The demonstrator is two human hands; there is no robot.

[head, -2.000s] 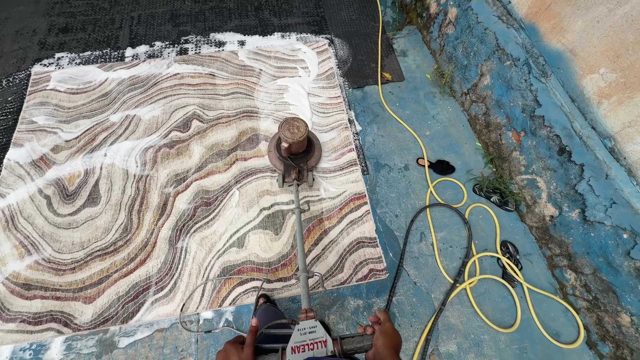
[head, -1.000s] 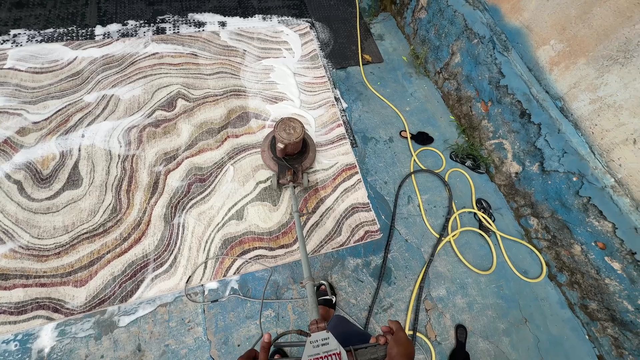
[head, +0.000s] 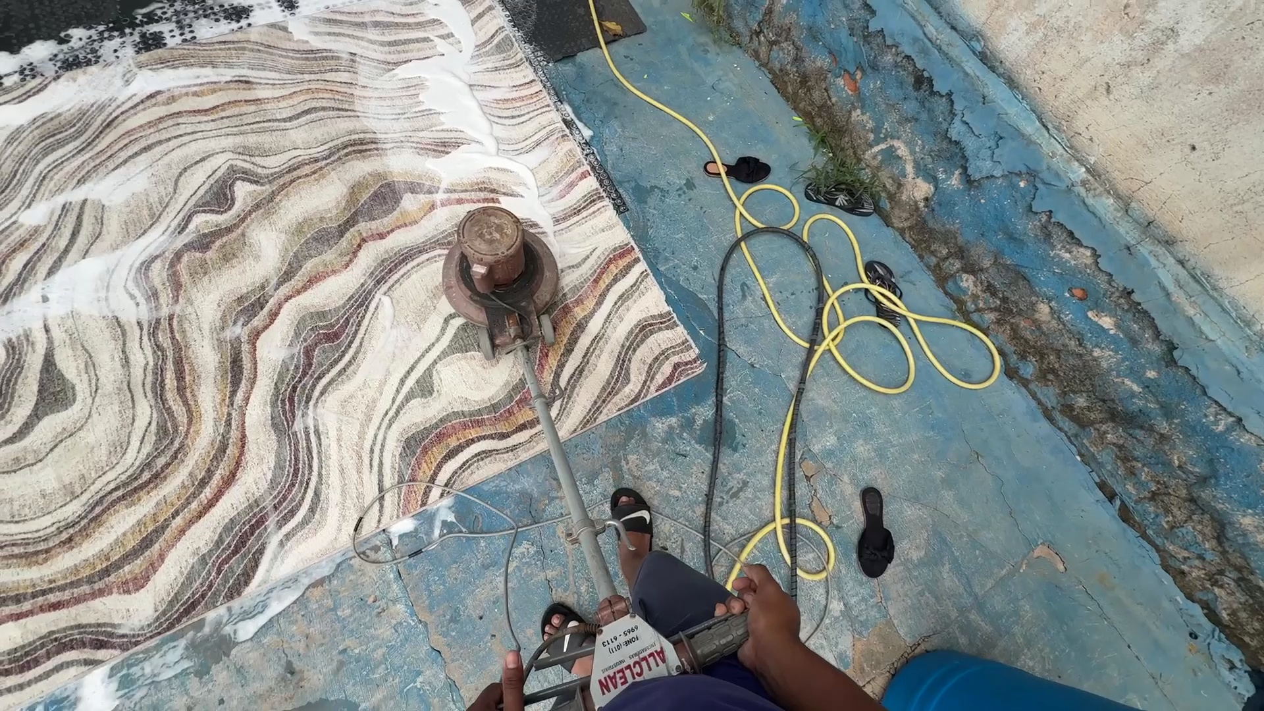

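A rotary floor scrubber, round and rust-brown with a motor on top, rests on a wavy-striped rug near its right edge. White foam lies in streaks on the rug. The machine's long grey pole runs down to a handle with a plate that bears writing. My right hand is closed around the right grip of the handle. At the bottom edge my left hand is partly cut off, its thumb up by the left grip, and its fingers are mostly hidden.
A yellow hose and a black hose lie looped on the blue concrete floor. Loose sandals are scattered about. A blue barrel stands at bottom right, and a stained wall borders the right side. A thin cable loops by my feet.
The view has shifted to the right over the floor. The scrubber is still on the rug, its pole now slanting up to the left, where it stood nearly upright in the picture before.
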